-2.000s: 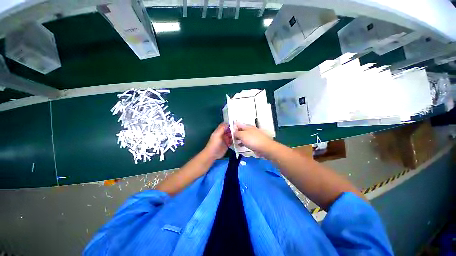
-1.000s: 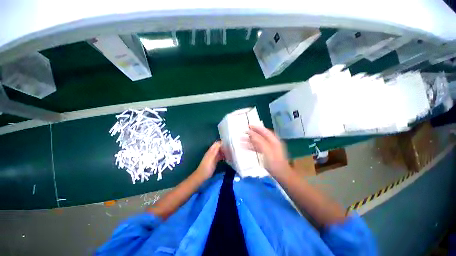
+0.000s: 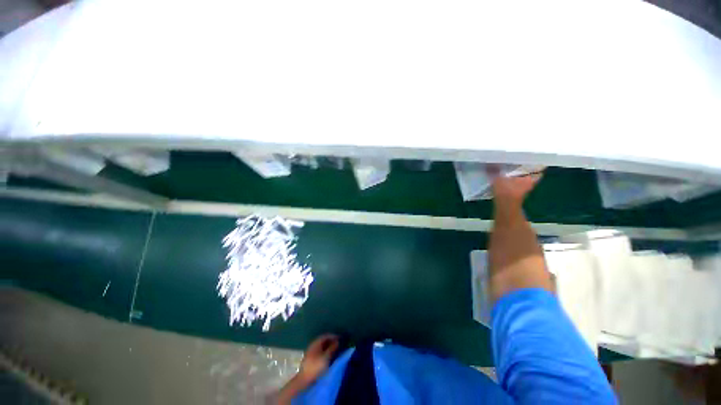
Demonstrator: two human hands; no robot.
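Note:
A white carton (image 3: pixel 473 182) stands on the far dark green belt, its upper part cut off by the overhead shelf. My right hand (image 3: pixel 514 187) reaches far forward to it and grips it from the near right side; the fingertips are blurred and partly hidden at the shelf edge. My left hand (image 3: pixel 321 348) is low at the front edge of the green bench, close to my smock, with no carton at it; its fingers are too blurred to read. A tangled pile of white strips (image 3: pixel 265 273) lies on the bench, left of centre.
The white shelf (image 3: pixel 356 79) spans the top of the view. Waiting cartons (image 3: pixel 656 297) stand in a dense row at the right, partly behind my right forearm. Other line cartons (image 3: pixel 370 172) show under the shelf. A pale rail (image 3: pixel 348 215) divides bench and belt.
The carton that both hands held before my smock is gone from there. My right hand has moved forward and right to a carton under the shelf. My left hand has dropped back. The view has tilted up.

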